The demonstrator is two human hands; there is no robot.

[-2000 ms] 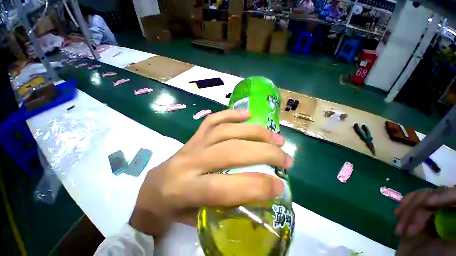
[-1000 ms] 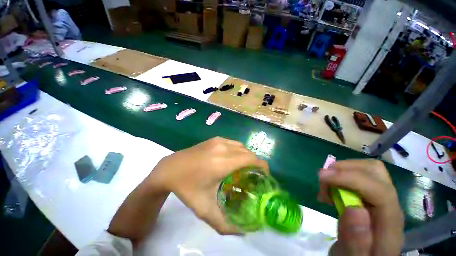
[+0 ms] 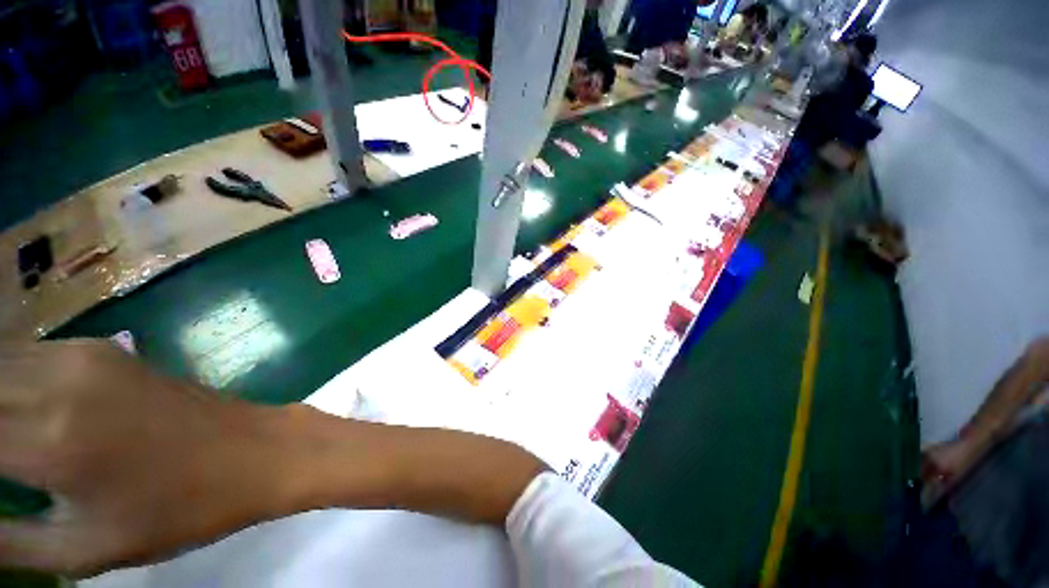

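My right hand [image 3: 127, 459] is at the lower left, blurred and cut off by the left edge, with its forearm coming from a white sleeve. A dark green thing [image 3: 23, 498] shows against its palm side; the fingertips are not visible, so the grip cannot be told. My left hand is not in view. Pink plastic parts lie on the green belt [image 3: 403, 276], one [image 3: 323, 261] upright in the view and one [image 3: 414, 225] slanting beside it. The drink bottle cannot be made out.
Printed sheets [image 3: 523, 327] lie on the white bench at right. A metal post [image 3: 506, 149] stands at the belt's near edge. Pliers [image 3: 245, 188], a brown case [image 3: 293, 136] and a dark blue tool [image 3: 385, 146] lie on the far bench. Another person's arm [image 3: 995, 402] is at the right edge.
The view has swung far to the right. My left hand, the drink bottle and the sanding blocks have left the view. My right hand now appears at the left edge, its yellow-green cap no longer clearly visible.
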